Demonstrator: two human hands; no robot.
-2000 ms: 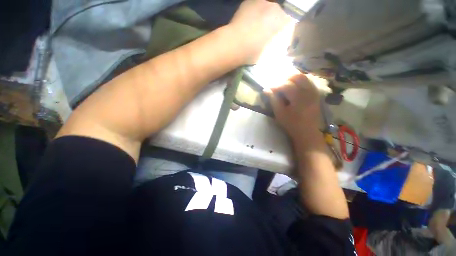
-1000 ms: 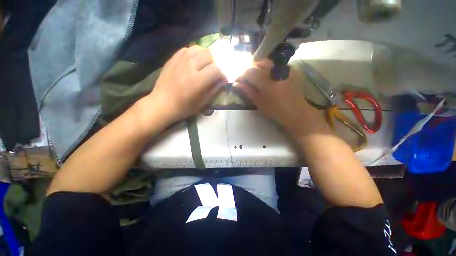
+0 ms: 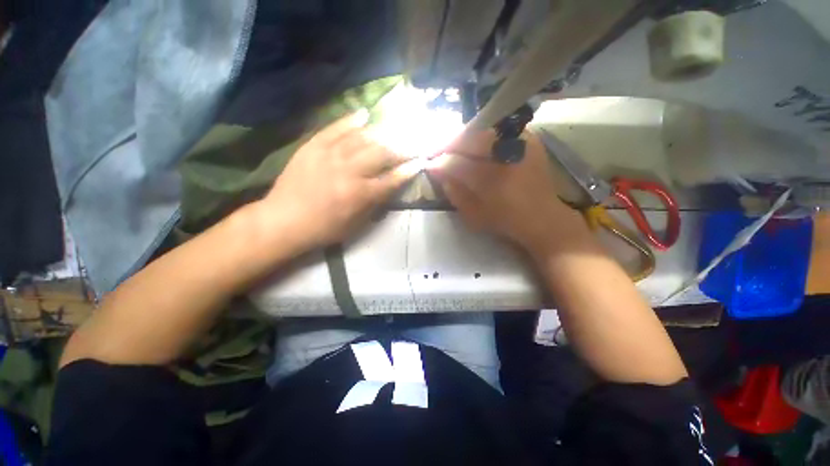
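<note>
My left hand (image 3: 332, 177) lies on the olive green fabric panel (image 3: 223, 168), its fingertips at the needle area. My right hand (image 3: 487, 187) is just right of it, fingertips near the left ones. Both sets of fingertips pinch at the fabric edge, partly washed out by the machine lamp (image 3: 423, 123). The presser foot and needle are lost in the glare. A narrow green strip (image 3: 341, 280) hangs over the table's front edge. The grey panel (image 3: 136, 118) lies at far left, with the black fabric panel (image 3: 314, 45) behind the olive cloth.
The sewing machine head (image 3: 755, 82) fills the upper right. Scissors (image 3: 646, 214) with red and orange-yellow handles lie right of my right hand. A blue tray (image 3: 760, 268) with a whitish strip (image 3: 742, 238) across it is at far right. A red object (image 3: 760, 400) shows at lower right.
Since one second ago, my hands stay at the needle and the view has shifted slightly. Two seconds ago the view was tilted, with my left arm reaching further up.
</note>
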